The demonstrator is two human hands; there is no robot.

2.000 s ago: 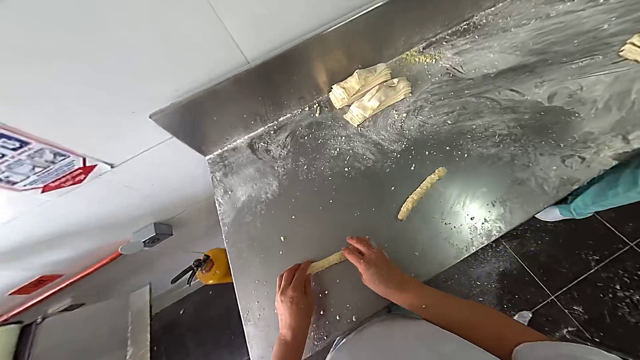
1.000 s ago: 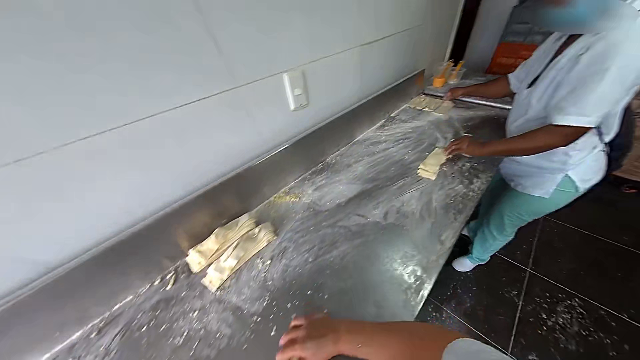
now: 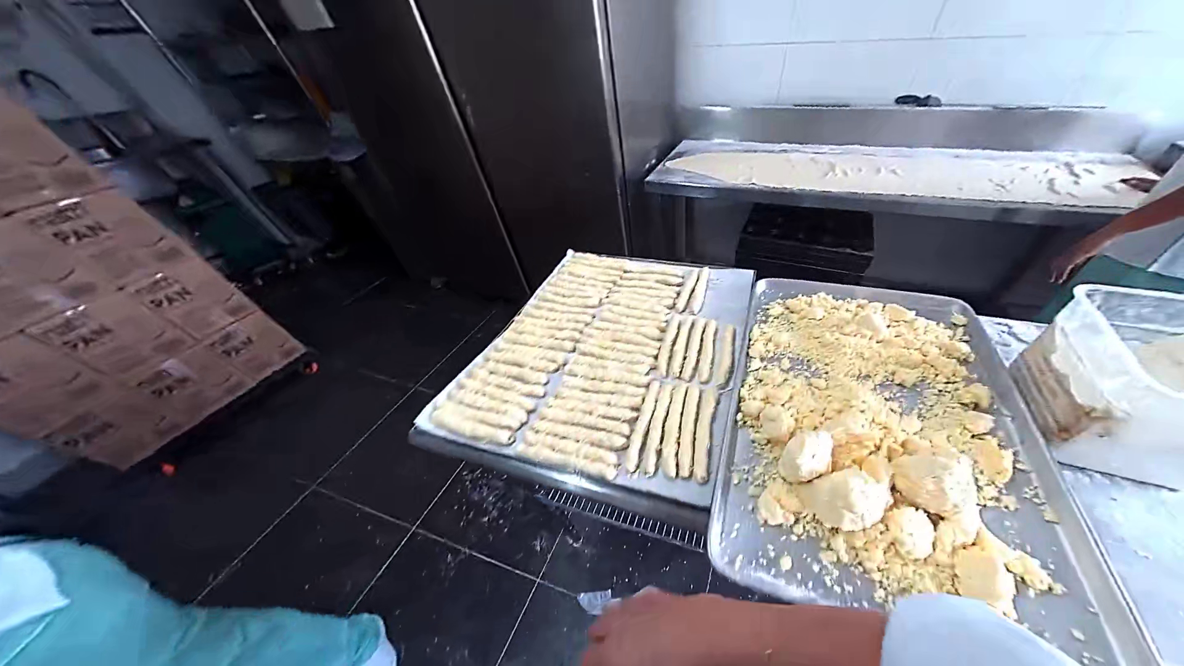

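Observation:
My right hand is at the bottom edge, its forearm coming in from the right below the trays. It is partly cut off, and its fingers are too unclear to tell whether they hold anything. Nearest to it is a metal tray heaped with crumbled and chunky yellow cheese or a similar food. Beside that, on the left, another metal tray bears rows of thin dough sticks. My left hand is out of view.
Stacked cardboard boxes stand at the left. A clear plastic tub is at the right. Behind, sheeted dough covers a steel counter, with a person's arms at its right. Teal trousers show at the lower left.
The view has swung far to the right, from the floured steel table to the trays. Two seconds ago both my hands were on a dough strip; now only the right shows, away from it.

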